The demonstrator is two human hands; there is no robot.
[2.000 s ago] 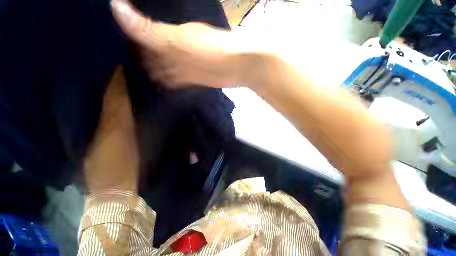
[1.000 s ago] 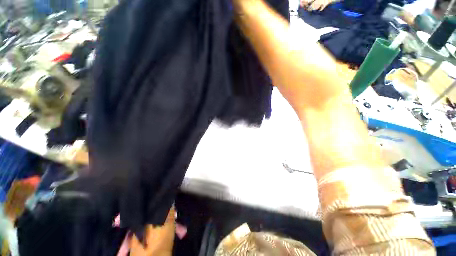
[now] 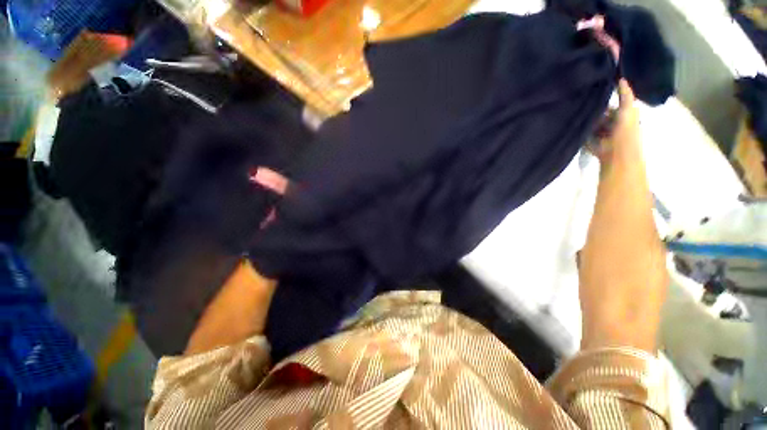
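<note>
A long dark navy cloth bundle point(image 3: 437, 143) stretches from my lap up to the right, over the white table point(image 3: 521, 260). A pink fabric strip point(image 3: 599, 32) is tied round its upper right end. My right hand point(image 3: 612, 126) grips the bundle just below that strip, its fingers partly hidden. Another pink strip point(image 3: 271, 180) shows at the bundle's left part, over more dark cloth point(image 3: 193, 159). My left forearm reaches under the cloth at lower left; the left hand is hidden there, so its grip cannot be told.
A brown, shiny board point(image 3: 286, 50) lies at the top, with a red thing point(image 3: 303, 5) at the frame's edge. Blue crates point(image 3: 42, 344) stand at lower left and upper left. An orange-red crumpled bag point(image 3: 84, 63) lies at upper left. The sewing machine point(image 3: 715, 243) is at right.
The dark cloth, hanging upright before, now stretches diagonally toward the upper right. My right hand has moved right and holds its tied end. The view has swung, showing more of the brown board and blue crates.
</note>
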